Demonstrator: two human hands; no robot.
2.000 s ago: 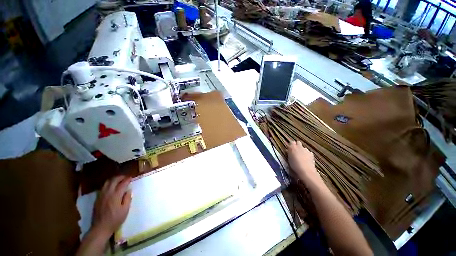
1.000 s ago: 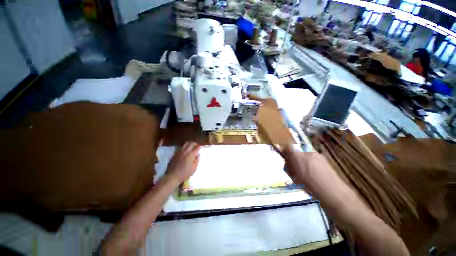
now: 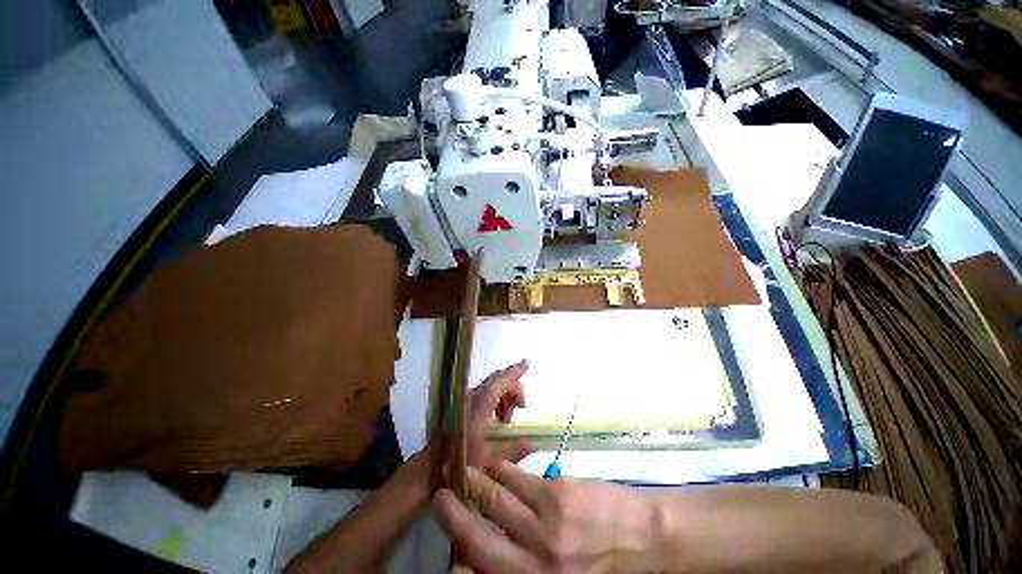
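My right hand is at the lower centre, shut on a narrow brown handle strap that stands up in front of the machine head. A turquoise-handled tool with a thin tip shows at its fingers. My left hand is behind the strap over the white template plate, fingers pointing right; its grip is partly hidden. A brown bag panel lies under the yellow-gold clamp frame of the white sewing machine.
A big pile of brown panels sits left of the machine. A strap bundle lies at the right, below the control screen. A blue-grey plate edge and a dark cable run beside the template.
My right hand has come from the strap bundle across to the lower centre with a strap. My left hand has moved off the template's upper left edge, down and right. The view has shifted.
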